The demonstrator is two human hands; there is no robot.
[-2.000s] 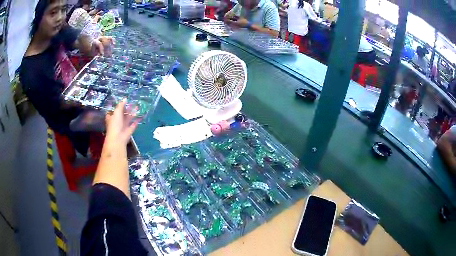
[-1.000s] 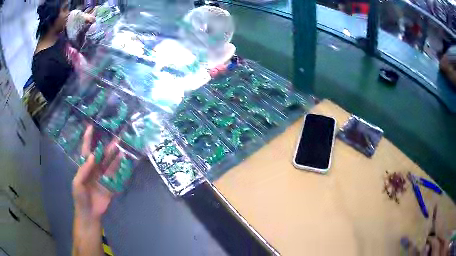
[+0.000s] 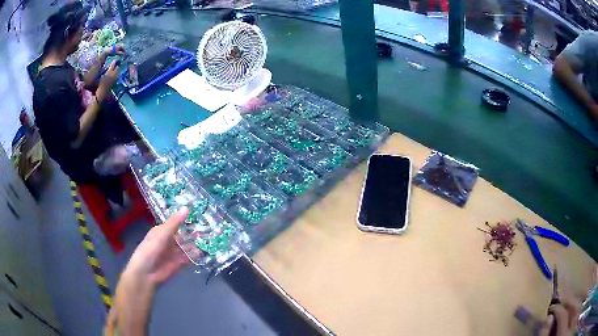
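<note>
My left hand (image 3: pixel 152 259) is at the near left corner of the stacked clear blister trays (image 3: pixel 262 233), its thumb on the rim and its fingers partly hidden below. Green circuit boards (image 3: pixel 252 209) fill the pockets. My right hand (image 3: pixel 565 318) is at the bottom right, partly cut off by the frame, and holds a soldering iron (image 3: pixel 555 283) with its metal tip up. A small grey pad (image 3: pixel 526 315) lies beside it. A red-black pile of wired components (image 3: pixel 499 241) lies near the open blue-handled cutters (image 3: pixel 539 252).
A smartphone (image 3: pixel 385 193) and a shiny antistatic bag (image 3: pixel 447 177) lie on the tan board (image 3: pixel 419 275). A white fan (image 3: pixel 232 55) and white sheets (image 3: pixel 208 125) are beyond the trays. A person (image 3: pixel 65 111) sits at left by a blue-rimmed tray (image 3: pixel 160 71).
The tray that my left hand and the other person held up is now down on the stack in front of me. The view has shifted right, showing the pile, cutters and my right hand.
</note>
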